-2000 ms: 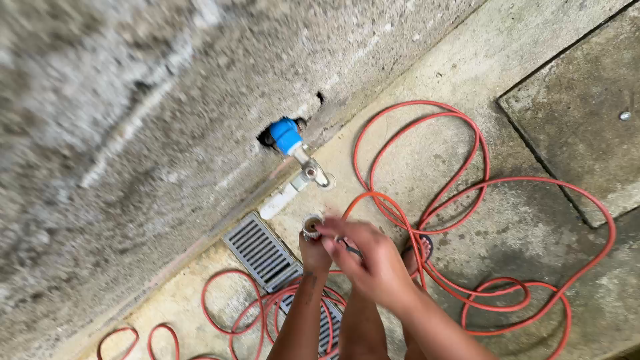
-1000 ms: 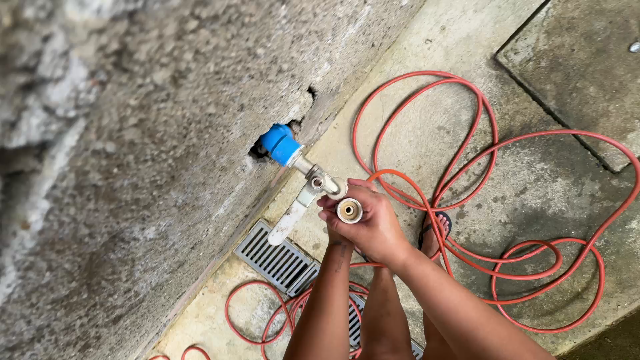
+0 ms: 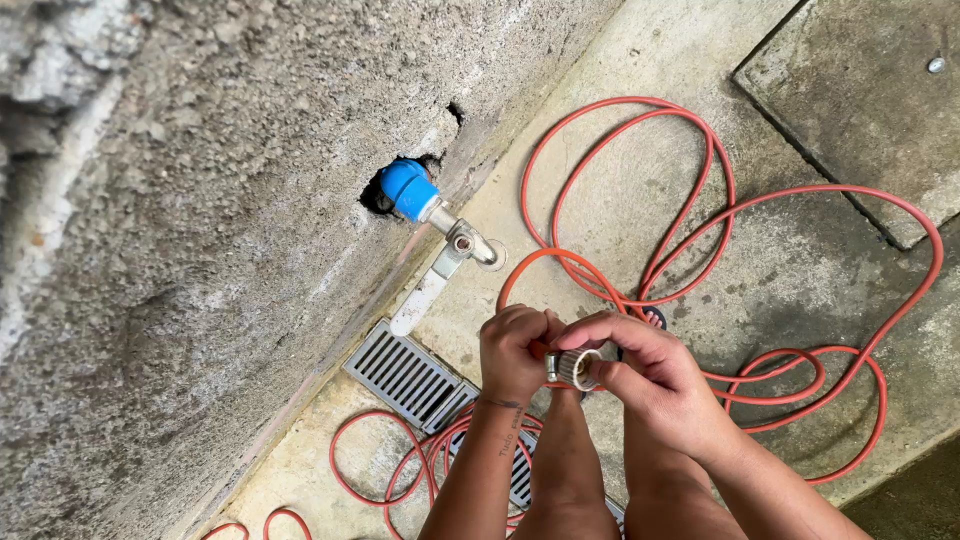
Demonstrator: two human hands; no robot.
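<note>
My left hand is closed around the end of an orange-red garden hose, just behind its metal hose clamp. With thumb and fingers, my right hand grips the ribbed hose connector nut, whose open end faces up toward me. Up and left of both hands, a metal lever tap sticks out from a blue pipe fitting set in a hole in the wall. The tap's pale lever handle points down and left; its spout is apart from the connector.
The rough concrete wall fills the left side. Slotted drain grates run along its foot. Hose loops lie over the concrete floor, around my sandalled foot. A concrete slab cover lies at the upper right.
Both hands have moved down, away from the tap, where they were one second ago. The connector's opening was held near the spout then.
</note>
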